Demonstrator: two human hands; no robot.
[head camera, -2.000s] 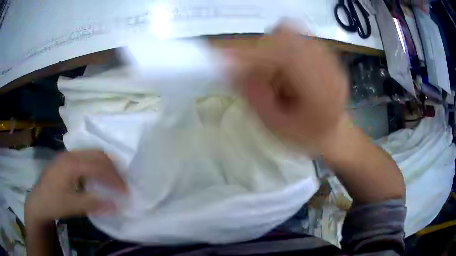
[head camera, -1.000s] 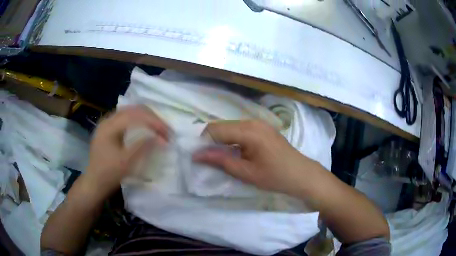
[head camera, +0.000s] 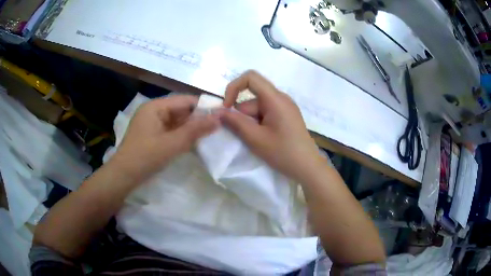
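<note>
A large soft white garment (head camera: 210, 215) lies bunched on my lap, below the table's front edge. My left hand (head camera: 167, 121) and my right hand (head camera: 264, 116) meet close together at the table edge. Both pinch the upper end of a white folded part of the cloth, which hangs down between them. The fingertips are slightly blurred, so the exact grip is hard to see.
The white table (head camera: 156, 32) bears a printed ruler. Black-handled scissors (head camera: 411, 137) and a thin metal pointed tool (head camera: 379, 67) lie at the right by the sewing machine (head camera: 430, 32). White cloth (head camera: 37, 151) hangs at the left; papers (head camera: 463, 178) stand at far right.
Both hands have moved up to the table edge and closer together with the cloth. The view has shifted, showing more of the machine bed and needle area.
</note>
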